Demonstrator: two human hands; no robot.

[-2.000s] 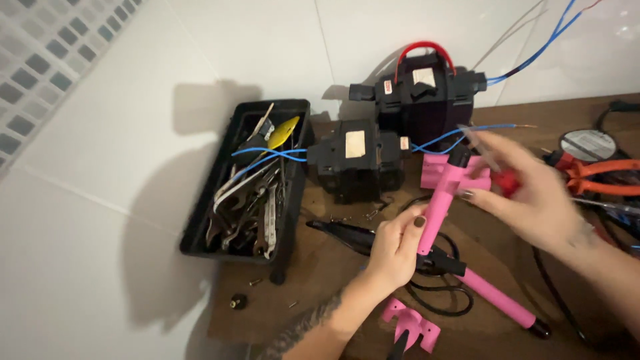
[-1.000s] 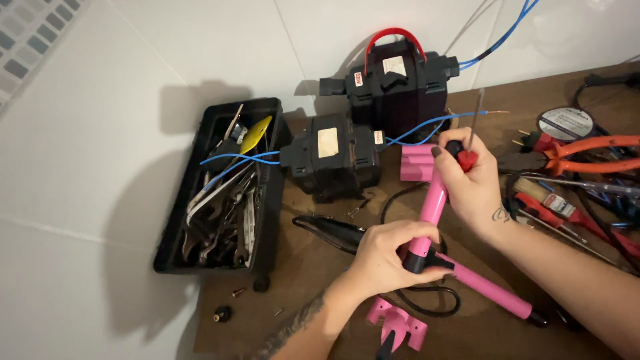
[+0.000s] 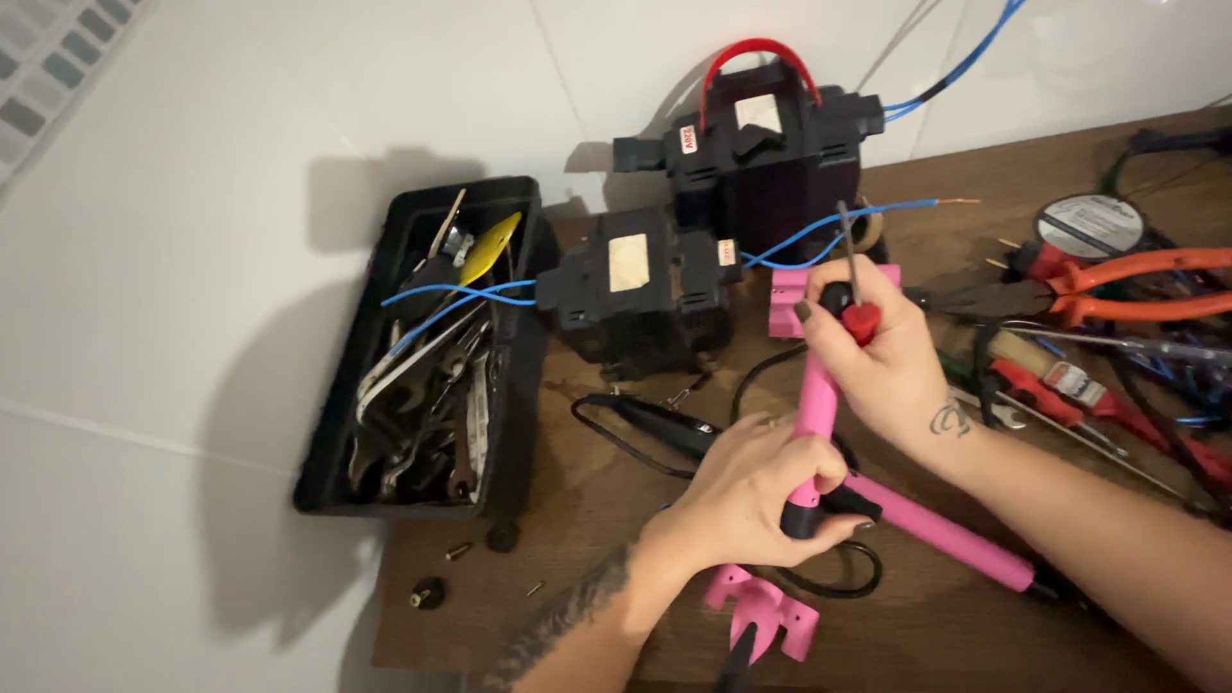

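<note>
My left hand (image 3: pixel 760 491) is wrapped around the lower part of a pink tube (image 3: pixel 818 399), near its black end piece (image 3: pixel 802 520). At the top of that tube, my right hand (image 3: pixel 881 356) grips the black upper end (image 3: pixel 835 296) and holds a small screwdriver with a red handle (image 3: pixel 860 323), its metal shaft pointing up. Behind the right hand lies a pink bracket-like part (image 3: pixel 787 303). A second pink rod (image 3: pixel 948 532) rests on the table at the lower right. Below my left hand is a pink clamp-shaped part (image 3: pixel 760 616) with a black tip.
A black box of wrenches (image 3: pixel 337 423) stands at left. Two black-cased transformers (image 3: pixel 654 289) with blue wires sit behind my hands. Orange-handled pliers (image 3: pixel 1145 279), a brush (image 3: pixel 1068 380) and a solder-like spool (image 3: pixel 1090 226) lie at right. Loose screws (image 3: pixel 458 551) and a black knob-like piece (image 3: pixel 426 593) are at lower left.
Two seconds ago my right hand was off to the right of the tube's top; now it grips that end with the screwdriver shaft pointing up. My left hand has moved to the tube's lower end.
</note>
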